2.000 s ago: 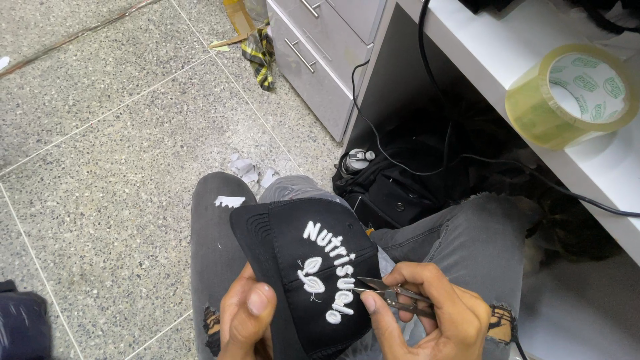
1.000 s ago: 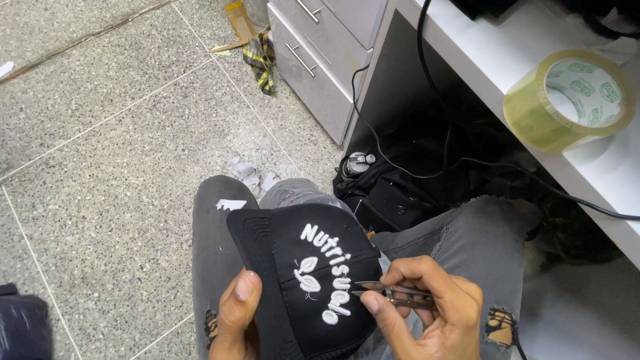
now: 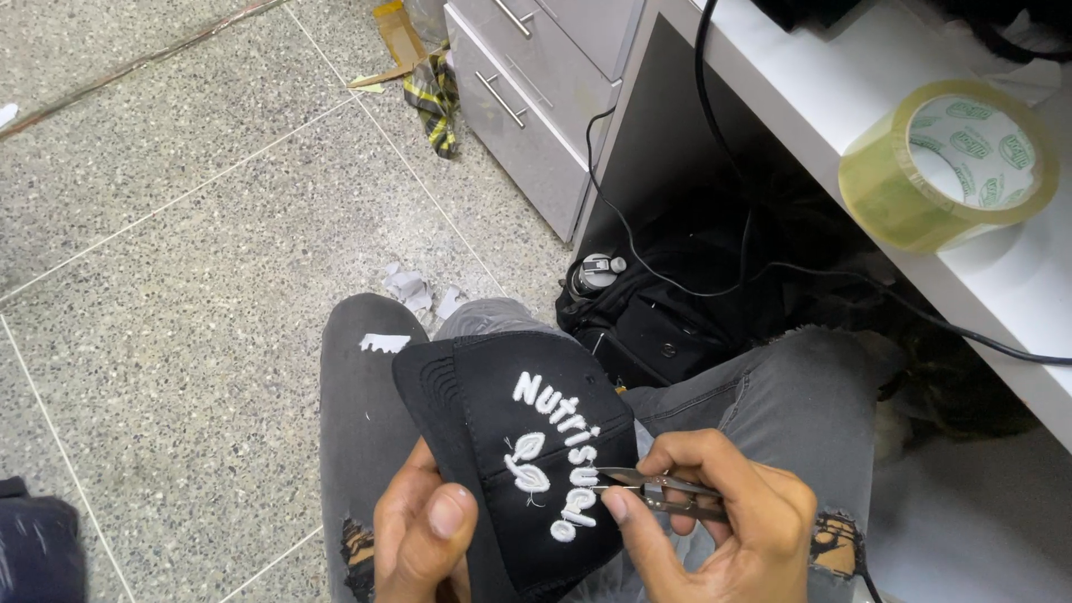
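A black baseball cap [image 3: 553,519] with raised white embroidered lettering and a leaf motif rests on the lap, brim toward the left. My left hand [image 3: 427,528] grips it by the brim, thumb on top. In my right hand [image 3: 720,519] is a small pair of metal thread snips [image 3: 662,492], whose pointed blades lie at the lower letters of the embroidery. Loose white threads stick out near the leaves. The fingers of the left hand under the brim are hidden.
Clear packing tape [image 3: 946,167] stands on the white desk [image 3: 804,92] at right. Black cables hang below it, over a black backpack [image 3: 662,327]. Paper scraps [image 3: 408,286] lie on the floor; another scrap [image 3: 384,342] rests on the left knee. A drawer unit [image 3: 519,117] stands behind.
My left hand has shifted slightly along the brim since two seconds ago. The snips have stayed close to the lower letters in my right hand.
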